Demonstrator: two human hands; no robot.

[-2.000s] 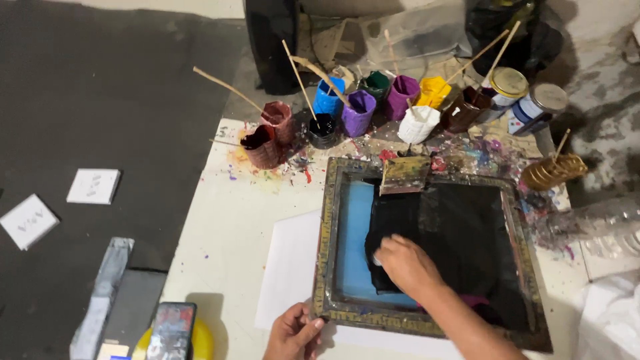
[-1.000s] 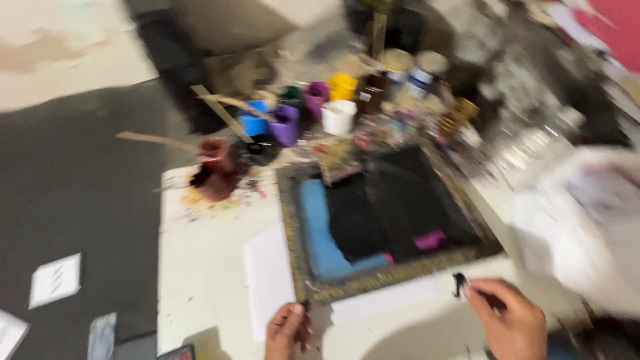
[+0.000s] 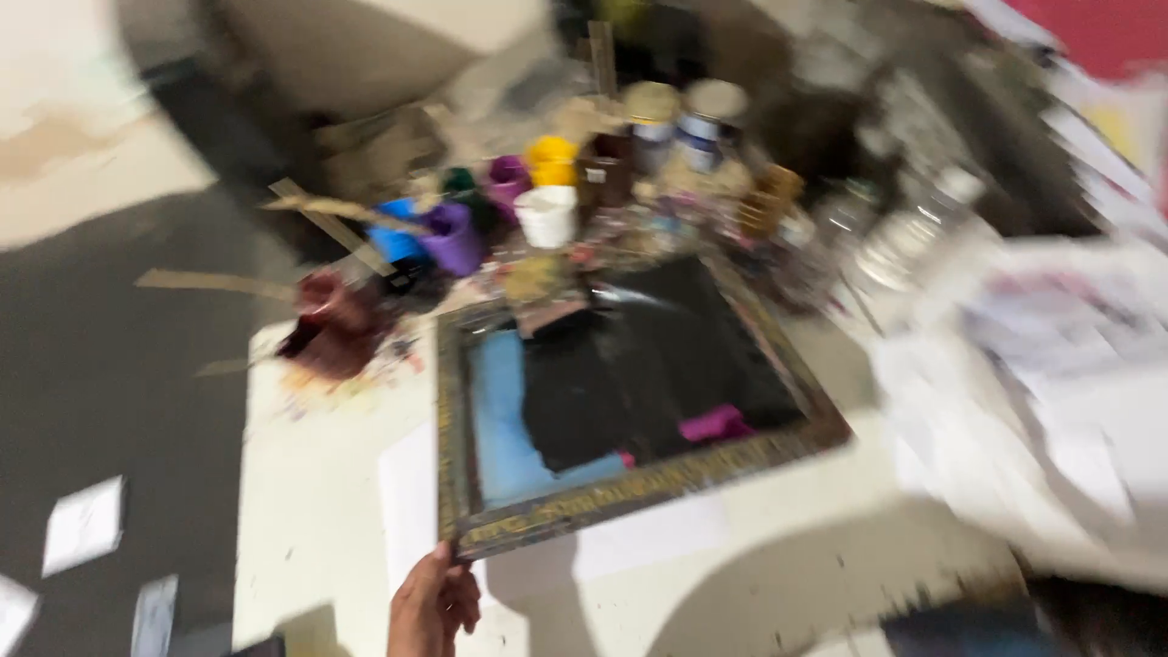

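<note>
A screen printing frame (image 3: 639, 488) lies on white paper (image 3: 408, 511) on the white table. Its mesh shows light blue at the left, with black ink or film (image 3: 584, 392) over much of the rest and a magenta patch (image 3: 716, 423) near the lower right. My left hand (image 3: 433, 598) touches the frame's lower left corner with thumb and fingers; how firmly it grips does not show. A paint-stained squeegee or block (image 3: 547, 310) rests on the frame's top edge. My right hand is out of view. The picture is blurred.
Behind the frame stand blue (image 3: 397, 233), purple (image 3: 451, 239), white (image 3: 547, 217) and yellow (image 3: 551, 161) cups, with lidded jars (image 3: 703, 128). Dark red cups (image 3: 338, 324) stand left, a clear bottle (image 3: 912, 233) right. White plastic or cloth (image 3: 985, 411) covers the right side.
My right hand was over the black area, then right of the frame holding a small black piece, and is now out of view. My left hand remains at the lower left corner.
</note>
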